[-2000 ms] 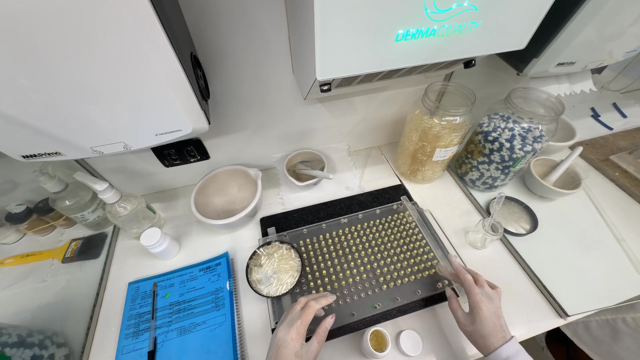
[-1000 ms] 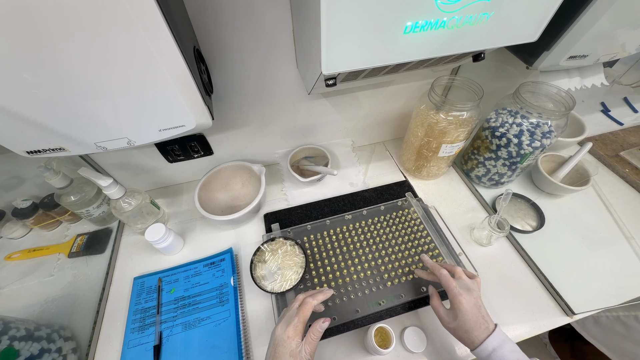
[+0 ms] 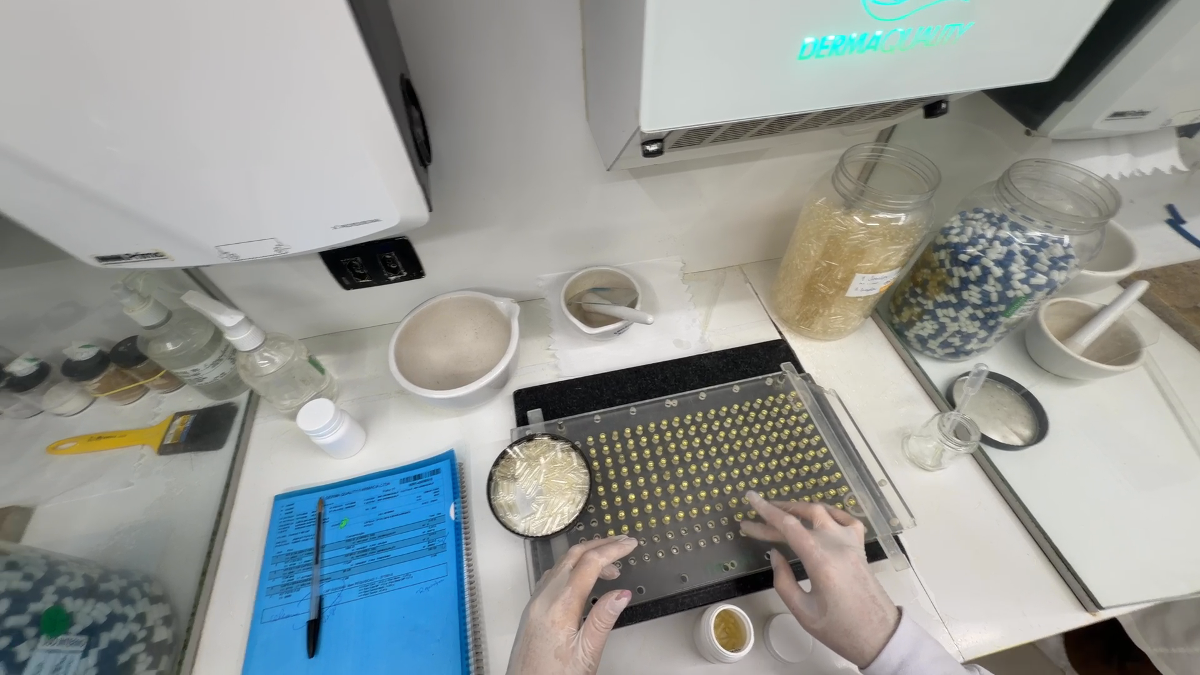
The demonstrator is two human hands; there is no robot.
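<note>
A clear capsule-filling board (image 3: pixel 656 572) lies on a black mat (image 3: pixel 647 375), most of its holes filled with yellow capsule bodies (image 3: pixel 712 450). My left hand (image 3: pixel 572 600), in a thin clear glove, rests at the board's near left edge, fingers apart and nothing seen in it. My right hand (image 3: pixel 825 572), also gloved, is over the near right part, its fingertips at the capsules; whether it pinches one is not visible. A round black-rimmed dish of clear empty capsule parts (image 3: pixel 539 483) sits on the board's left end. An open white jar with yellow capsules (image 3: pixel 725 631) stands at the near edge beside its white lid (image 3: pixel 787 636).
Behind the board stand a large mortar (image 3: pixel 453 342), a small mortar with pestle (image 3: pixel 600 300) and jars of clear (image 3: pixel 830 262) and blue-white capsules (image 3: pixel 984 272). Left are a blue folder (image 3: pixel 375 581) with a pen (image 3: pixel 317 572), a white bottle (image 3: pixel 330 428) and pump bottles (image 3: pixel 272 361). A small glass vial (image 3: pixel 940 441) is right.
My right hand has moved left from the board's right edge onto the near rows of capsules. My left hand has stayed by the near left edge.
</note>
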